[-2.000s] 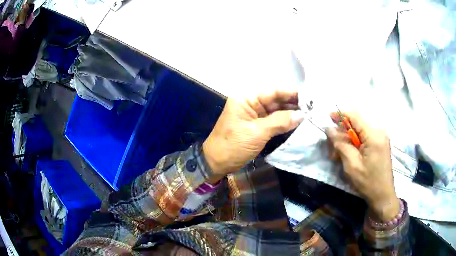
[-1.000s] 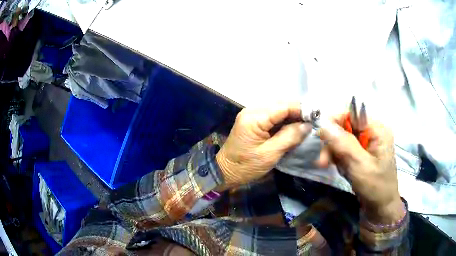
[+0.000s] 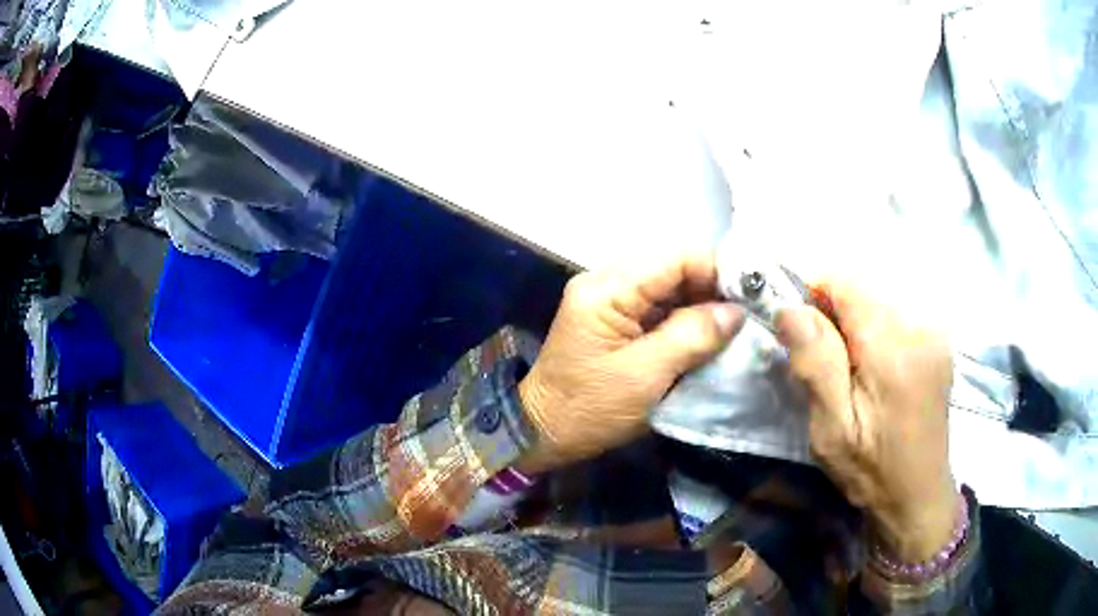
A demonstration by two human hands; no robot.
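A pale shirt lies on the white table, its near edge hanging at the front. My left hand pinches the strip of cloth between thumb and fingertips, just left of a dark metal-looking snap button. My right hand is just right of the snap, thumb and fingers on the same cloth. Only an orange bit of the thread snips shows at my right fingers; the blades are hidden. More small dark fasteners show farther up the overexposed cloth.
The white table's edge runs diagonally at left. Below it are a large blue bin with grey cloth over it, and a smaller blue bin holding pale garments. A black label-like patch lies at right. Pale garments lie upper left.
My right hand has come in to the cloth by the snap. The snips' blades, visible a second ago, are now hidden. My left hand still pinches the strip.
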